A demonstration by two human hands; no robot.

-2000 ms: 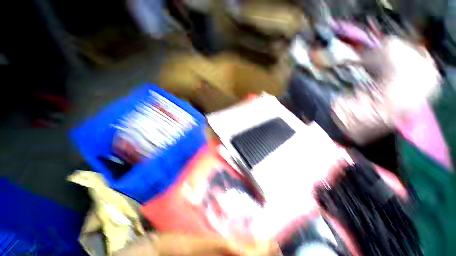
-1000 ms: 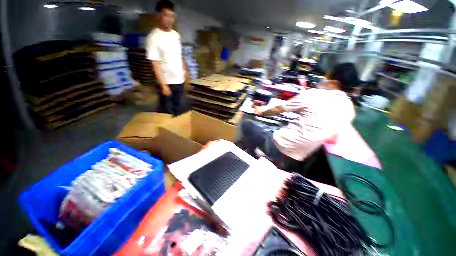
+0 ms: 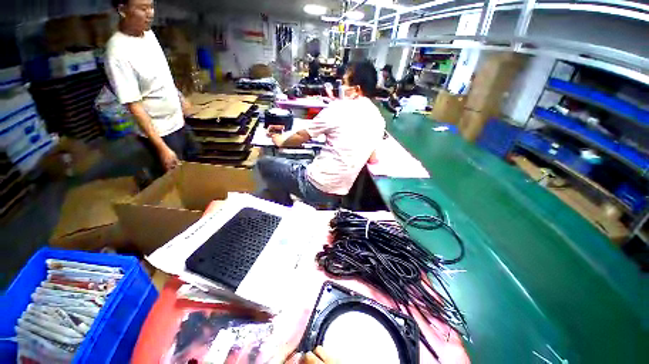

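Note:
A square black speaker housing (image 3: 410, 328) with a round white centre lies at the bottom middle, cut off by the lower edge. My left hand (image 3: 313, 355) shows only as fingertips at the housing's lower left edge, gripping it; the rest is cut off. My right hand is not in view. A black honeycomb panel (image 3: 235, 247) lies on white printed sheets (image 3: 290, 264) left of centre. A thick bundle of black cables (image 3: 377, 250) with a white tie lies behind the housing. A clear bag of small black parts (image 3: 213, 338) lies on the red sheet at lower left.
A blue crate (image 3: 135, 302) holds white packets at lower left. An open cardboard box (image 3: 167, 202) stands behind it. One person (image 3: 146, 82) stands at upper left; another (image 3: 334, 146) sits ahead. Coiled cable (image 3: 434, 220) lies on the green bench (image 3: 512, 234) at right.
The view has sharpened and turned right, so the crate and standing person appear farther left. More of the speaker housing shows, and my left fingertips have appeared at its edge.

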